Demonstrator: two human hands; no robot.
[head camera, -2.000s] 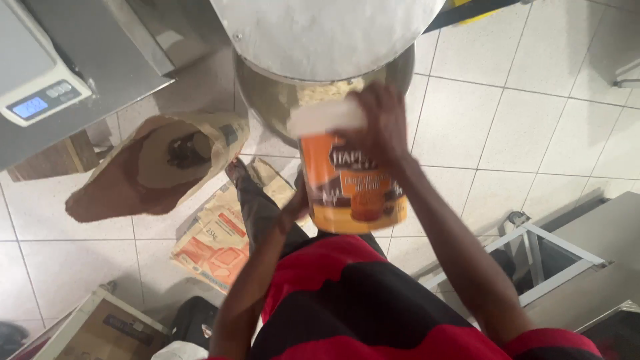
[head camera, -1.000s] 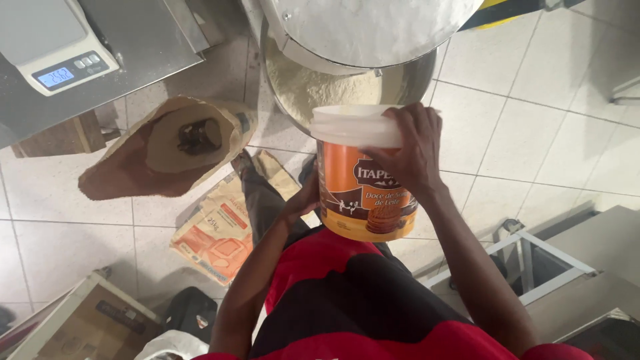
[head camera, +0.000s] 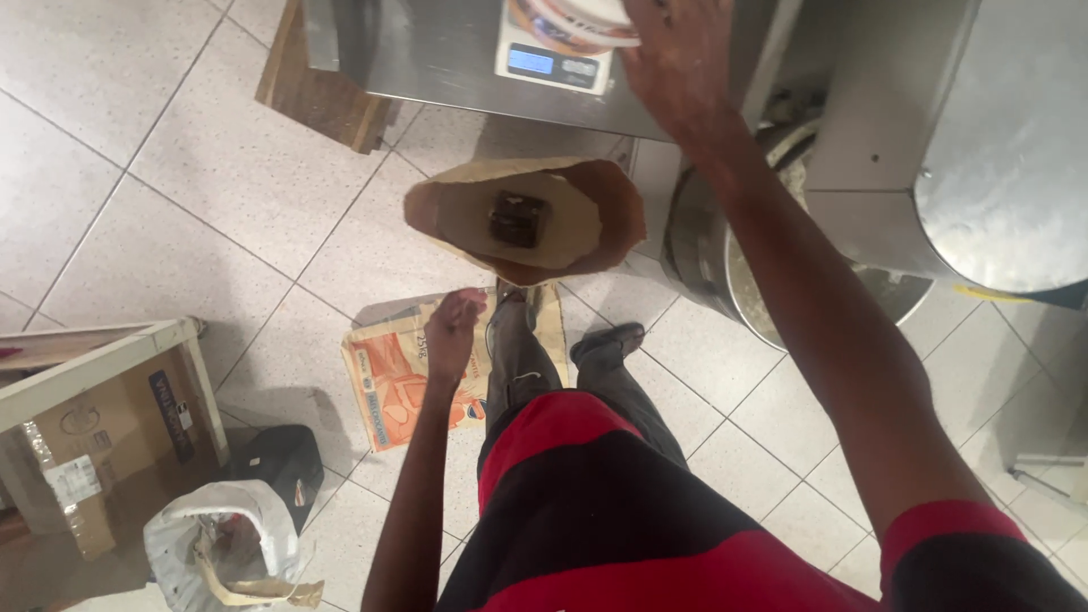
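Note:
My right hand (head camera: 684, 72) reaches up to the steel table (head camera: 442, 76) and is against the side of a round plastic tub (head camera: 574, 25), cut off by the top edge of the view. The tub is on or just over the digital scale (head camera: 554, 66); contact is unclear, and so is whether my fingers grip it. My left hand (head camera: 456, 327) hangs over a flattened printed paper sack (head camera: 391, 374) on the floor, its fingers loosely bent and holding nothing. Between the hands, an open brown paper sack (head camera: 629, 204) stands upright with something dark at its bottom.
A mixer's steel bowl (head camera: 731, 280) with pale contents stands at the right, beside the mixer's rounded metal cover (head camera: 1011, 144). At the lower left are a cardboard box (head camera: 110, 442) in a frame, a dark container (head camera: 285, 467) and a bin lined with a white bag (head camera: 161, 544).
The orange tub that both hands held by the mixer bowl is no longer there. My right hand is now at the scale with a tub, and my left hand is empty. The view has swung left.

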